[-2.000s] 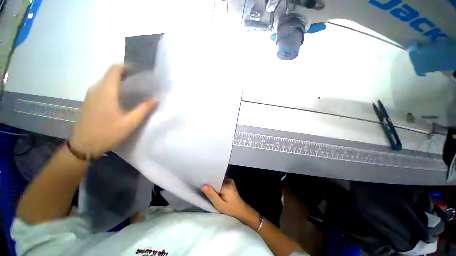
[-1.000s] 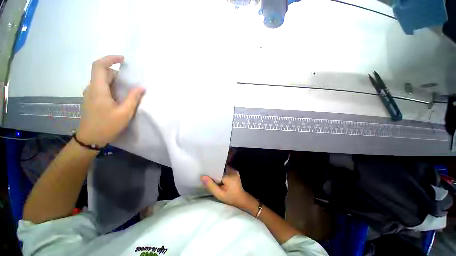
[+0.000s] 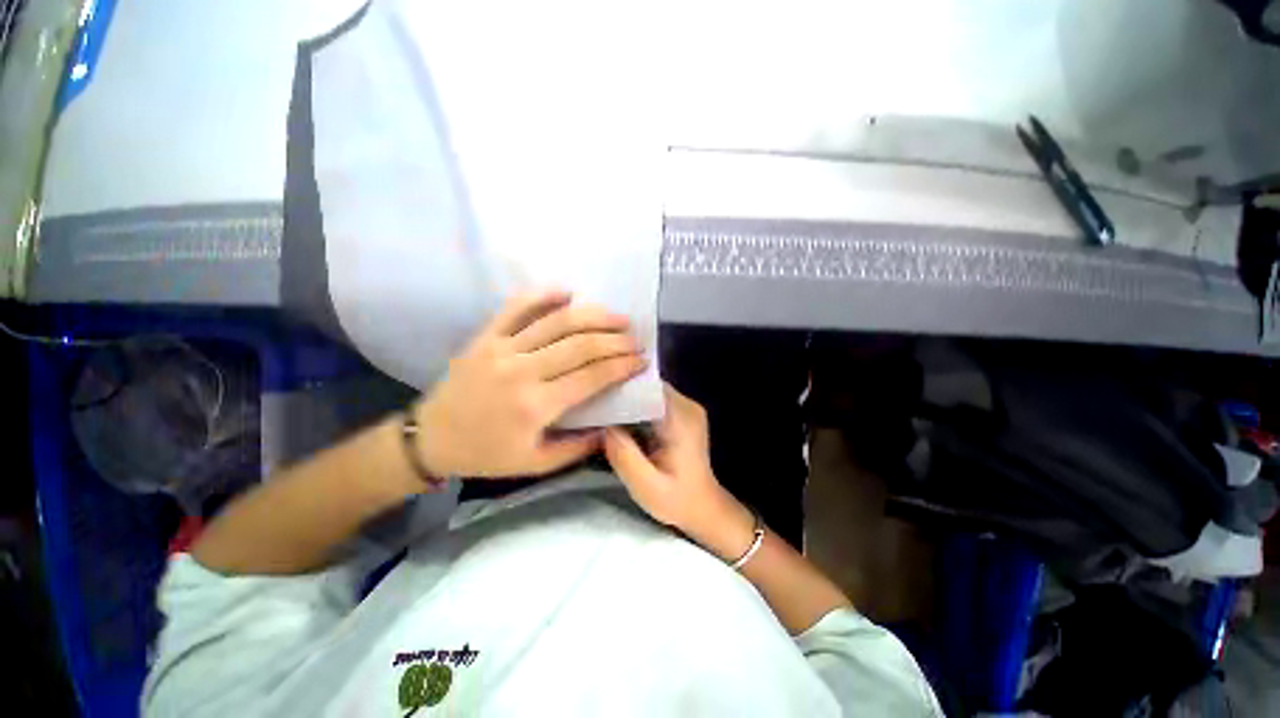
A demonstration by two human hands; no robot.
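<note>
A pale grey-white fabric panel (image 3: pixel 421 211) lies over the table and its front edge, with its near end reaching toward my lap. A dark grey strip of cloth (image 3: pixel 302 211) shows along its left side. My left hand (image 3: pixel 527 386) lies over the panel's near end, fingers pointing right, thumb at the lower edge. My right hand (image 3: pixel 671 456) pinches the near right corner, thumb and fingers close to my left hand. The panel's far end fades into bright glare.
Thread snips (image 3: pixel 1064 183) lie on the white table at right. A grey ruler strip (image 3: pixel 898 267) runs along the table's front edge. Dark fabric (image 3: pixel 1053 421) hangs below at right. A blue crate with a clear plastic bag (image 3: pixel 155 421) stands below at left.
My left hand has let go of the panel's left side and moved right and nearer, beside my right hand. The view has tilted down, so the machine head is out of view.
</note>
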